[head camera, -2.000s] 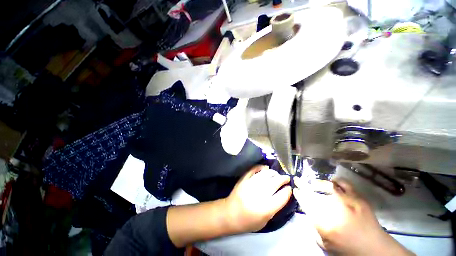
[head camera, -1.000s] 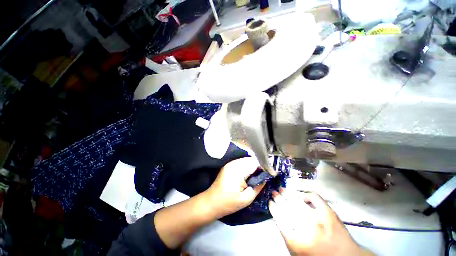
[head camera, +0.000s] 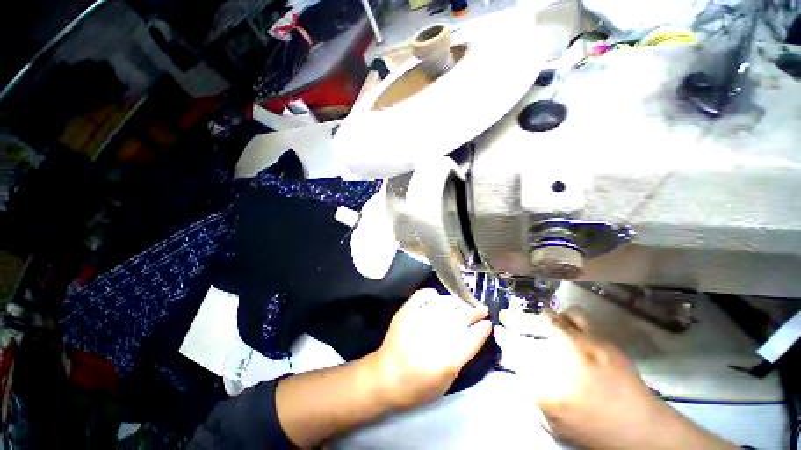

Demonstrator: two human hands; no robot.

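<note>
The black fabric lies left of the sewing machine head, joined by navy tweed fabric with light flecks. My left hand pinches the fabric edge just in front of the presser foot area. My right hand is close beside it on the right, its fingertips at the same fabric edge near the needle. The fingertips of both hands are overexposed, so the exact grip of the right hand is hard to see. Some navy tweed shows under the foot.
A white tape roll sits on the machine head's left end. A reddish-brown tool lies behind the right hand. A white paper lies under the cloth at left. A red box stands at the back, dark garments far left.
My right hand has moved up and right to the needle area. My left fingers have closed over the dark edge that showed between them. The view has shifted slightly.
</note>
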